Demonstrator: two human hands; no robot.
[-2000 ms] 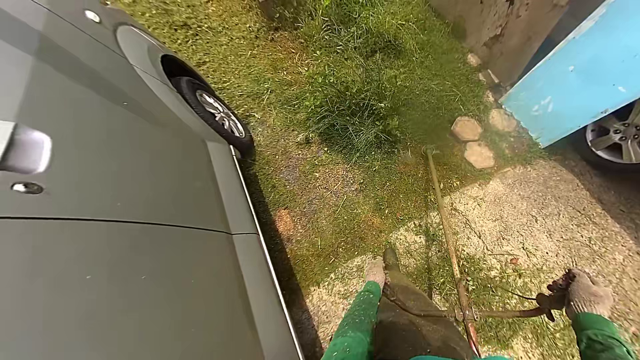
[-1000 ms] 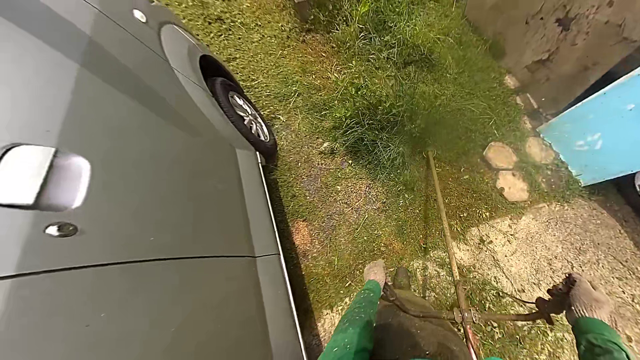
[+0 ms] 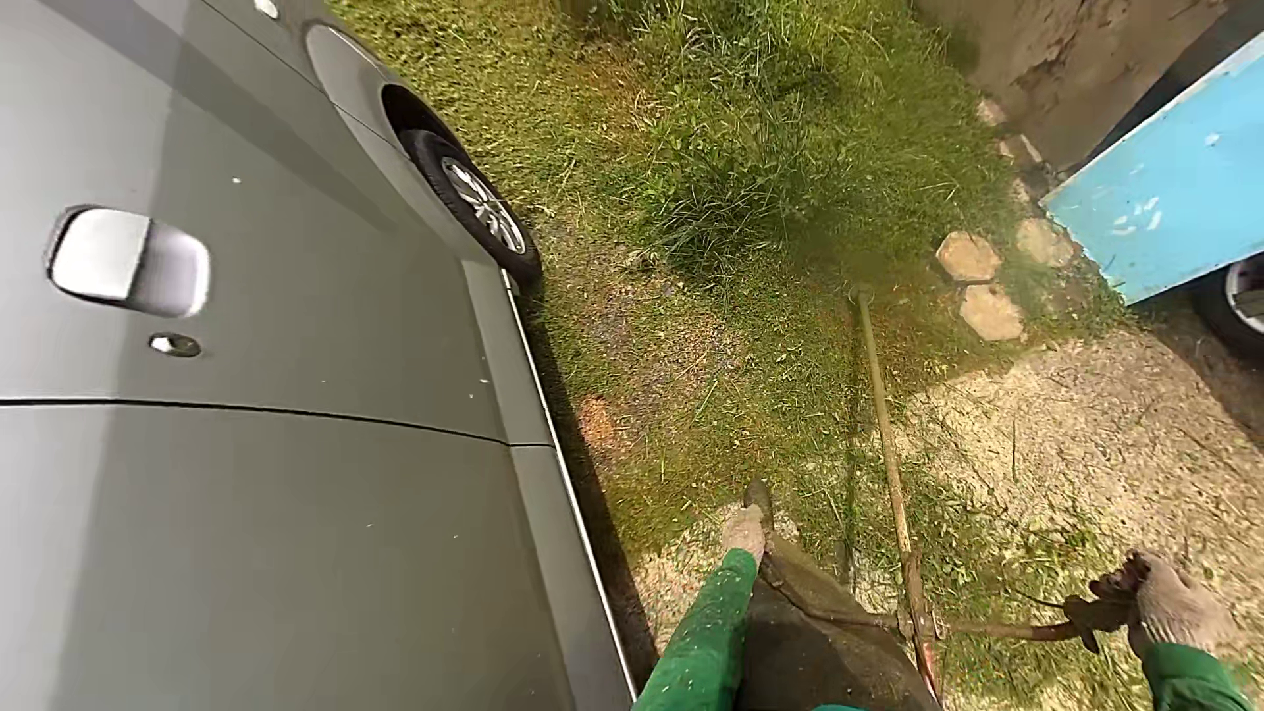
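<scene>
A brush cutter's long shaft (image 3: 889, 444) runs from the bottom edge up to the grass, where a blurred patch hides its cutting head. My left hand (image 3: 746, 533), in a light work glove, is closed around the left end of its handlebar (image 3: 854, 619). On the right, my right hand (image 3: 1175, 604), gloved too, grips the dark control handle (image 3: 1101, 614). Tall grass (image 3: 731, 188) stands just left of and beyond the shaft's far end. Both my sleeves are green, with bits of cuttings on the left one.
A grey car (image 3: 296, 494) fills the left side, its wheel (image 3: 474, 202) near the grass. Hexagonal paving stones (image 3: 968, 257) lie right of the shaft's far end. Behind them are a light blue panel (image 3: 1165, 188), a worn wall (image 3: 1057, 69) and another wheel (image 3: 1246, 296).
The view has shifted left, showing more of the car and its door handle. Both hands stay on the handlebar.
</scene>
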